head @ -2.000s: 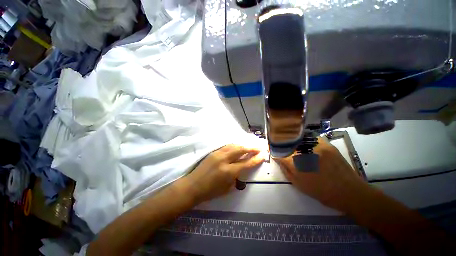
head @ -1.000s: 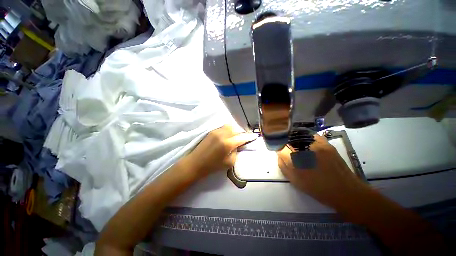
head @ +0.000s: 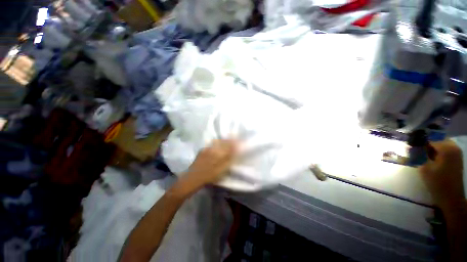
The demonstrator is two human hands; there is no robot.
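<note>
A large white garment (head: pixel 266 117) lies bunched on the table left of the sewing machine head (head: pixel 404 77), glaring under the lamp. My left hand (head: pixel 217 158) is on the garment's near left part and looks closed on the cloth, though it is blurred. My right hand (head: pixel 443 164) is at the far right, beside the needle area under the machine head. Its fingers are partly hidden and blurred, so I cannot tell whether they hold anything.
Blue-grey cloth (head: pixel 148 77) is heaped at the left, by orange loops (head: pixel 113 132). More white cloth (head: pixel 148 217) hangs below the table at the lower left. Black checked cloth (head: pixel 256 235) shows below the table's front edge. A red item (head: pixel 348 6) lies at the back.
The view has swung left, so the machine now stands at the right. My left hand has moved away from the needle, left onto the bunched garment. My right hand stays near the needle area.
</note>
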